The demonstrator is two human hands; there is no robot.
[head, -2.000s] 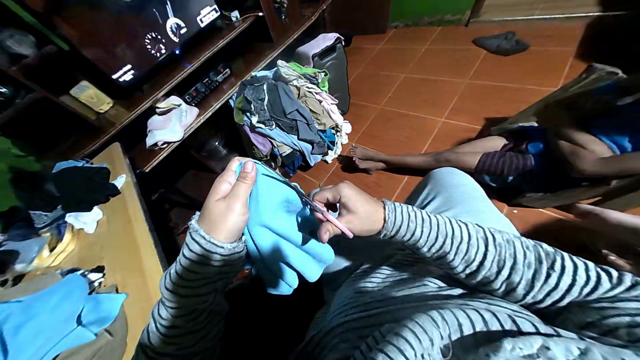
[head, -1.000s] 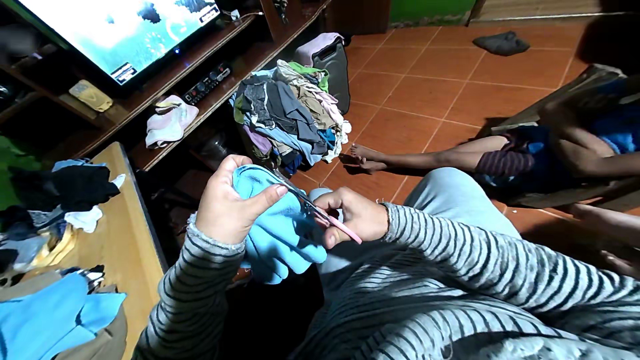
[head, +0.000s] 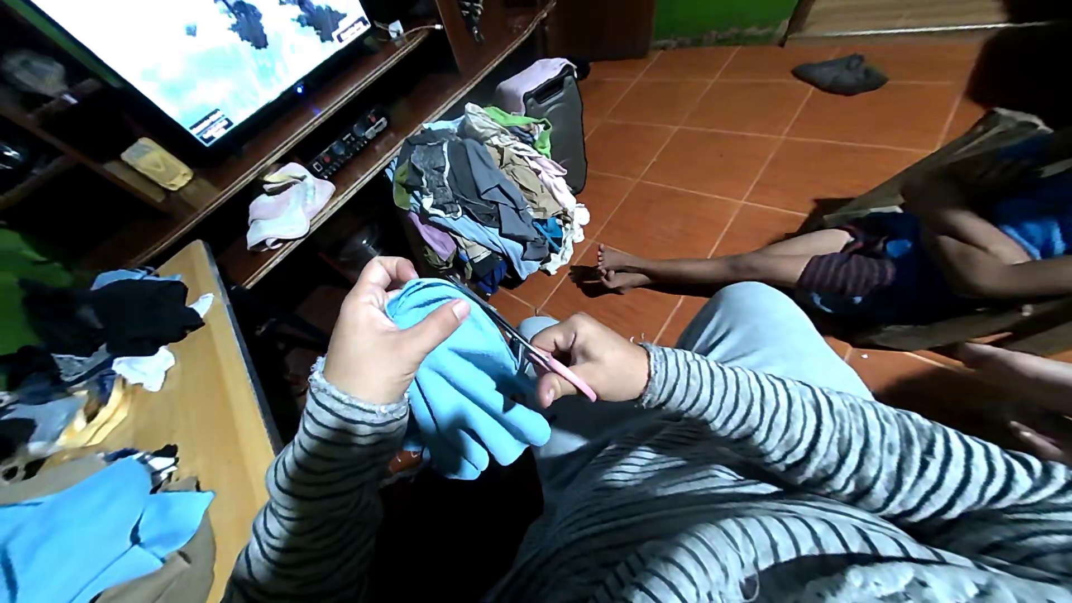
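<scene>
My left hand (head: 381,335) pinches the upper edge of a light blue cloth (head: 469,394), which hangs in folds below it. My right hand (head: 590,360) grips a pair of scissors (head: 548,362) with pink handles. Their metal blades point up and left, along the cloth's upper right edge beside my left thumb. How far the blades are apart cannot be told. Another light blue cloth (head: 75,528) lies on the wooden table at the lower left, over a brown cloth.
Black, white and yellow cloths lie on the wooden table (head: 197,360). A large heap of clothes (head: 486,184) stands on the tiled floor beside a dark case (head: 557,117). A shelf unit (head: 360,155) holds a television, remotes and a pale cloth (head: 289,205). A person's bare leg (head: 720,270) stretches out at the right.
The cloth's upper edge is more bunched and rounded at my left hand than two seconds ago. Both hands stay in about the same place. The television picture has changed from dark to bright.
</scene>
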